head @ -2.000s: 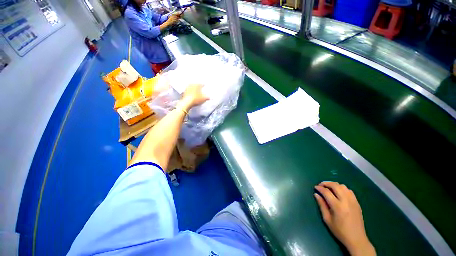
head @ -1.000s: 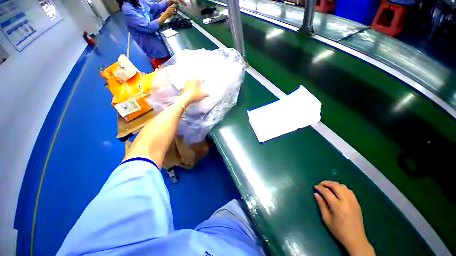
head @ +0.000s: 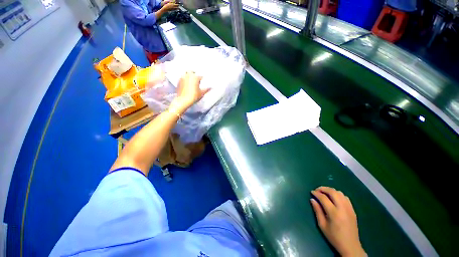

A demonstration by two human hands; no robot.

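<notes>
A large crinkled clear plastic bag (head: pixel 219 83) with white contents stands on the far left end of the green bench. My left hand (head: pixel 189 91) is on the white contents at the bag's near side; whether its fingers grip anything cannot be told. A white stack of leaflets (head: pixel 284 120) lies on the bench against the pale metal strip, its right end raised. My right hand (head: pixel 336 217) rests on the bench, nearer me than the stack, fingers slightly curled, holding nothing.
An orange carton (head: pixel 123 88) with a white label sits on a stand beyond the bag. A metal post (head: pixel 237 30) rises behind the bag. Black looped items (head: pixel 370 115) lie on the green belt (head: pixel 352 75). A person in blue (head: pixel 141 20) works at the far bench.
The black looped items have come further into view along the belt. My left hand has shifted slightly on the bag's contents. The leaflet stack and my right hand have hardly moved.
</notes>
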